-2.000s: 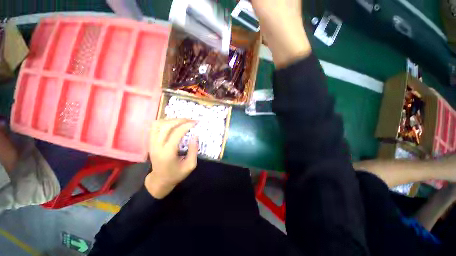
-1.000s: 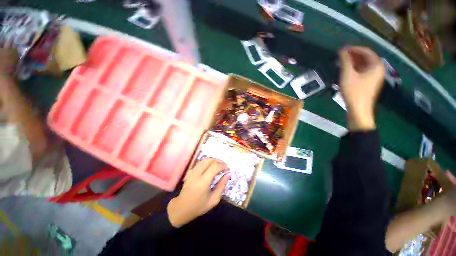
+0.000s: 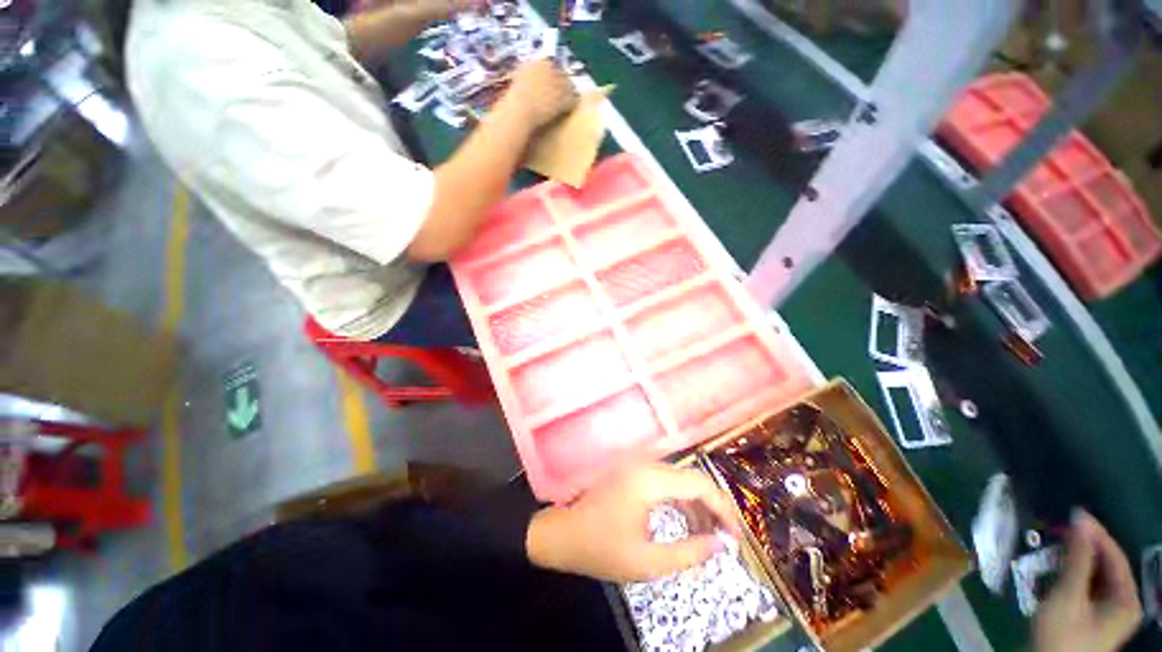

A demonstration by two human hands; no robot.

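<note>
My left hand (image 3: 631,522) is over the box of white rings (image 3: 701,605), fingers curled at the heap; whether it holds a ring cannot be told. My right hand (image 3: 1086,596) is blurred at the lower right over the belt, beside a white frame (image 3: 1035,580); its fingertips do not show clearly. A blurred white piece (image 3: 994,532) stands left of it. The cardboard box of orange-and-dark flex parts (image 3: 828,510) adjoins the ring box. Two white frames (image 3: 912,405) (image 3: 897,331) lie beyond that box.
A pink compartment tray (image 3: 612,318) adjoins the boxes; some pockets look speckled. A person in a light shirt (image 3: 280,140) sits beyond it, by a pile of white frames (image 3: 478,57). More frames lie along the dark green belt. A pale bar (image 3: 879,140) crosses above. Red stools stand left.
The view has swung left, bringing the seated person and frame pile into sight. The boxes now appear lower and further right. My left hand is still at the rings; my right hand remains over the belt.
</note>
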